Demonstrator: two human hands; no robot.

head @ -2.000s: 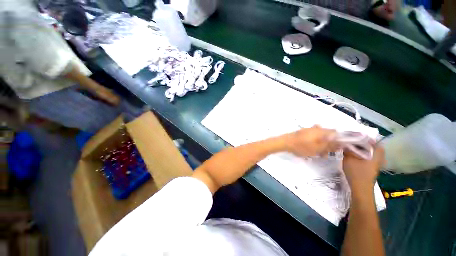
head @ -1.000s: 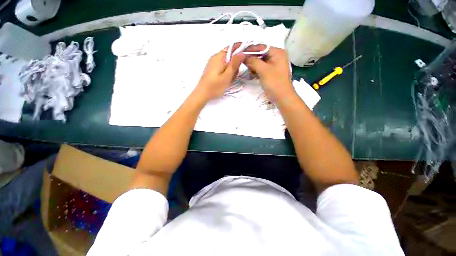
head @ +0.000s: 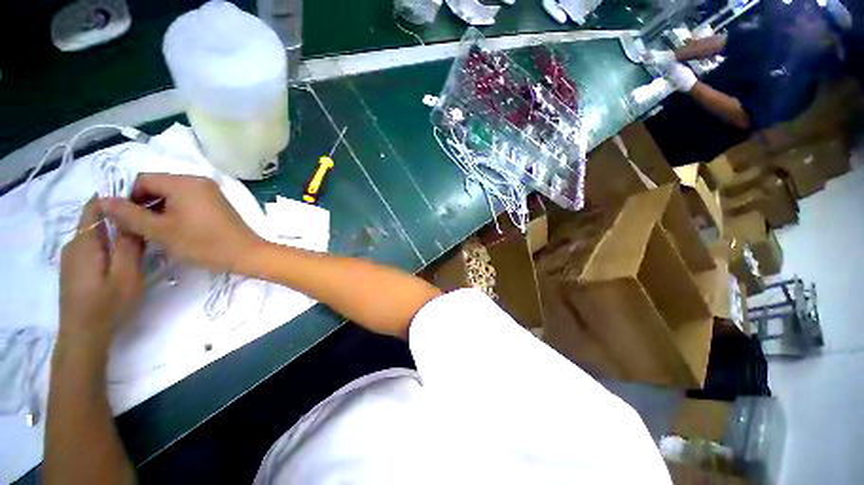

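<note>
My left hand [head: 99, 270] and my right hand [head: 185, 218] meet over the white sheet [head: 175, 336] at the left. Both hold a folded hank of white cable [head: 116, 180], whose loops show above the fingers. A thin tie-like strand seems to cross between the fingertips, too small to tell. More white cable [head: 71, 142] lies on the sheet beyond the hands, and loose cable also lies on it below and at the far left. Parts of the hank are hidden by the fingers.
Right of the hands stand a translucent bottle [head: 232, 104] and a yellow-black screwdriver [head: 319, 178]. Farther right, a clear bag [head: 521, 123] with red parts and pale wires overhangs the bench edge. Open cartons [head: 644, 284] stand below. A person's gloved hand [head: 677, 74] is at upper right.
The view has swung right, so the hands now appear at the left and the cartons at right are visible. Both hands still hold the hank, now closer together around its lower part.
</note>
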